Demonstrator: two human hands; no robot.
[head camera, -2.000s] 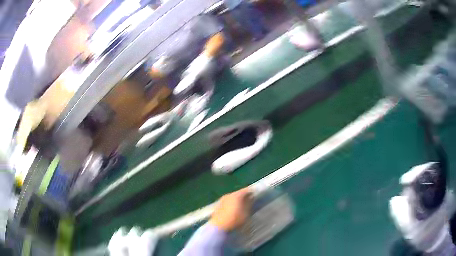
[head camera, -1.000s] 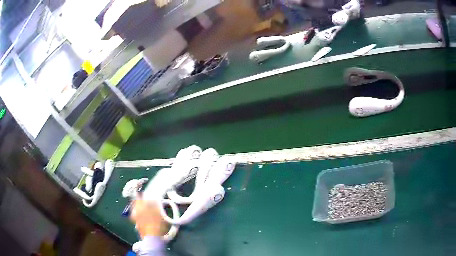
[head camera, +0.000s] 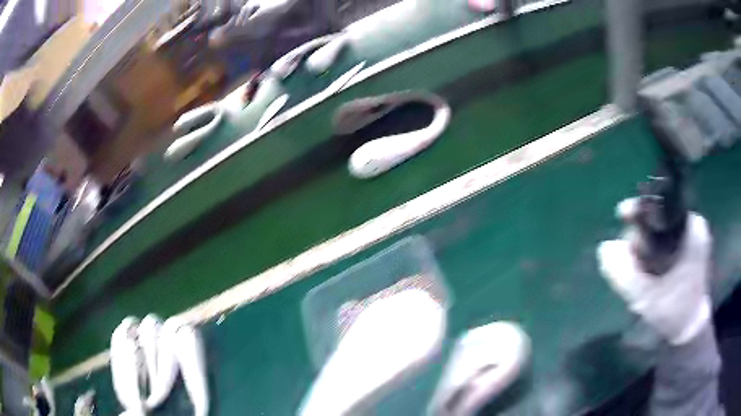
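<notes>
A white neck fan (head camera: 386, 349) lies near and large at the bottom middle, blurred, with its second rounded end (head camera: 490, 361) to the right. Its lower part is cut off by the picture's edge. It covers part of the clear screw tub (head camera: 322, 313), where small screws show behind it. My right hand (head camera: 670, 280), in a white glove, is at the right, closed around the black electric screwdriver (head camera: 660, 218). It is apart from the fan. My left hand is out of the picture.
Several white neck fans (head camera: 156, 361) lie at the lower left. Another neck fan (head camera: 398, 153) lies on the green conveyor belt beyond the pale rail (head camera: 406, 213). A grey post (head camera: 624, 57) and clear trays (head camera: 691, 106) stand at the upper right.
The view has swung right. My bare left hand, at the fan pile one second ago, is out of the picture. A fan now lies close in front, and my gloved right hand is in view.
</notes>
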